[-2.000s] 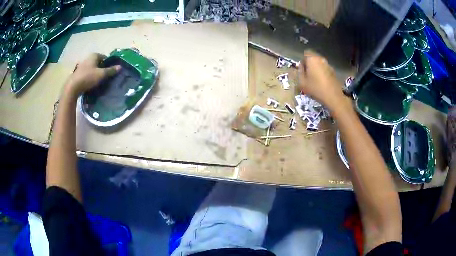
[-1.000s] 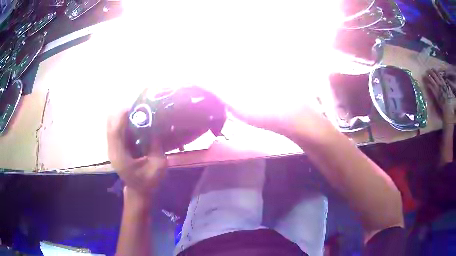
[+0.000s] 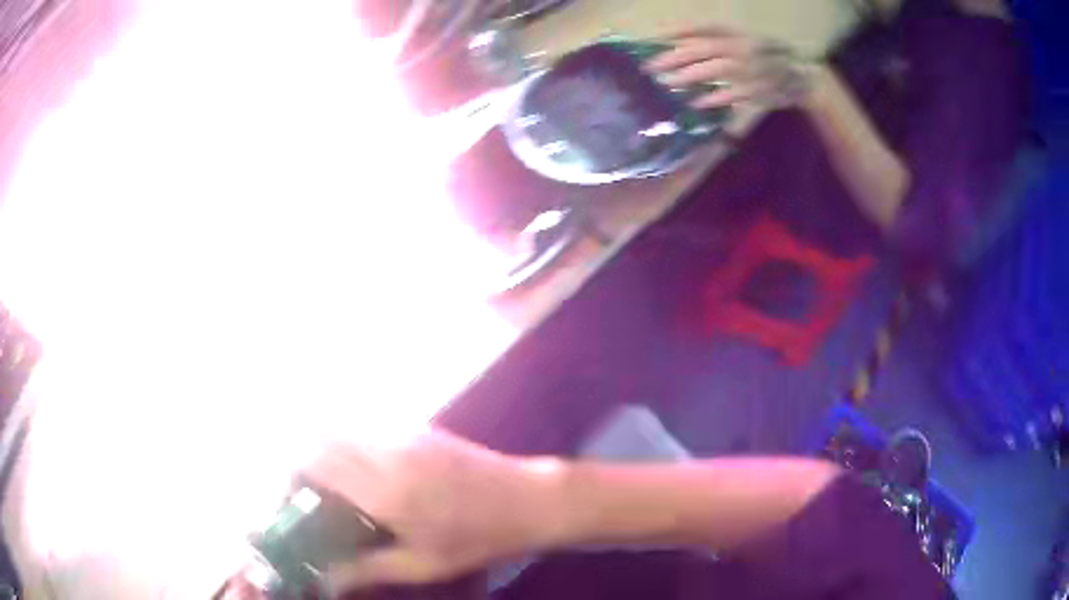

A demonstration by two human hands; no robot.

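Note:
My right hand (image 3: 434, 504) is low in the picture, blurred, with its fingers and thumb around the edge of a glossy green body shell (image 3: 314, 541). Only part of this shell shows, with a silvery bright spot on it. A small skin-toned patch shows at the bottom edge beside the shell; I cannot tell if it is my left hand. White glare hides most of the left half of the picture, so small parts and the dish cannot be seen.
Another person's hand (image 3: 715, 73) rests on a dark hollow shell (image 3: 592, 111) with a silvery rim at the top. Another rim lies below it by the bench edge. A red stool (image 3: 788, 287) and a blue crate (image 3: 955, 516) with shells stand on the floor at right.
The view has swung to the right, bringing in the other person, the red stool and the crate. The glare has moved left. The held shell now shows at bottom left, with my right hand around it.

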